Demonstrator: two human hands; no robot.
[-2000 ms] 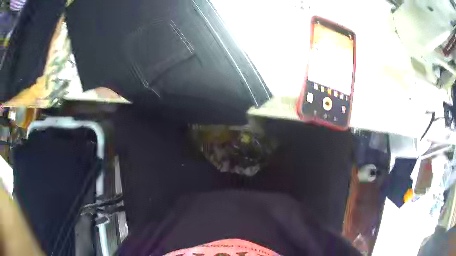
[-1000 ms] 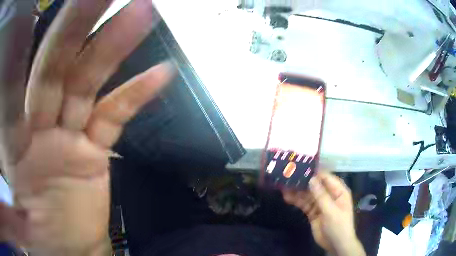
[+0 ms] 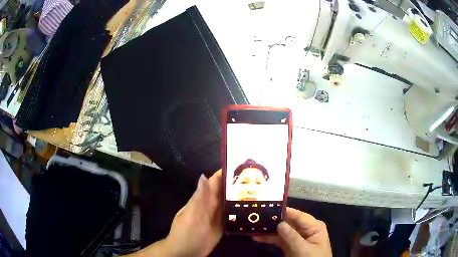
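Note:
A smartphone [image 3: 256, 165] in a red case is held upright in front of me, its lit screen showing a camera view with a person's head. My left hand [image 3: 198, 218] holds its lower left edge. My right hand [image 3: 299, 233] holds its lower right corner, thumb at the edge. A black garment panel [image 3: 150, 85] lies on the white table behind the phone, with a pale double stitch line along its right edge. A patch pocket [image 3: 193, 128] with pale stitched outline sits on it, partly hidden by the phone.
A white sewing machine [image 3: 386, 45] stands at the upper right, with its bed on the white table [image 3: 351, 175]. A stack of black cut panels [image 3: 65, 75] lies at the left, with striped cloth [image 3: 55, 17] beside it. A white-framed item with black cloth [image 3: 75, 211] is at lower left.
The phone has moved left and is now in both hands. My left hand, raised with fingers spread a second ago, has come down onto the phone. More of the machine shows.

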